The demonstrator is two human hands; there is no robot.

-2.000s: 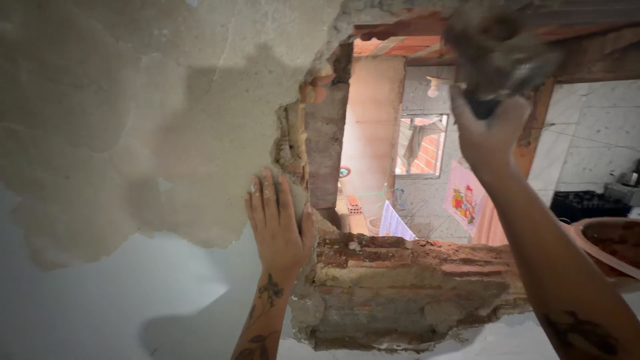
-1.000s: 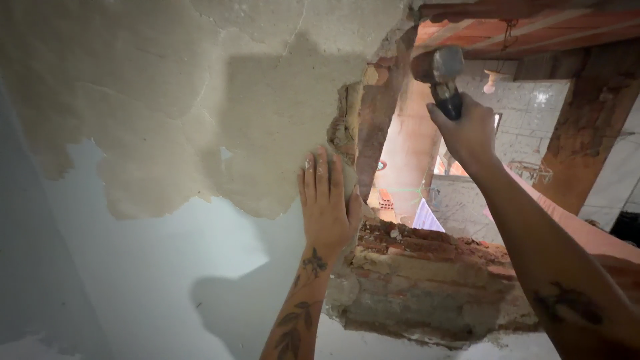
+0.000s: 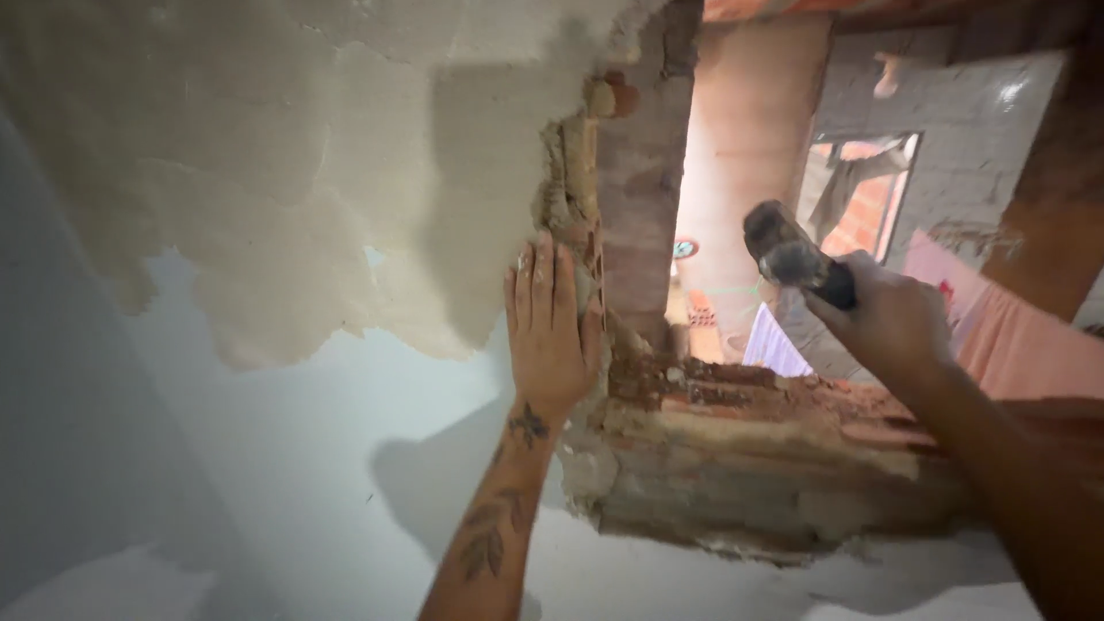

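Observation:
My left hand [image 3: 552,332] lies flat on the plastered wall [image 3: 388,216], its fingers pointing up and its thumb at the broken left edge of the opening. Dust marks its fingertips. To the right, my right hand [image 3: 893,319] grips a short-handled club hammer [image 3: 785,246] by its dark handle, the head held in front of the opening and apart from the wall edge. Most of the handle is hidden in my fist. Rough brick and mortar show along the jamb [image 3: 642,198] and the broken sill [image 3: 750,397].
Beyond the opening are a framed window [image 3: 862,194], a striped purple cloth [image 3: 774,342], a hanging pink cloth [image 3: 1026,345] and a few bricks [image 3: 700,310]. Below the sill, bare masonry [image 3: 742,492] projects through the broken plaster.
The hammer in my right hand has come down from near the top of the opening to about its middle. My left hand stays against the wall beside the jamb. The view has shifted.

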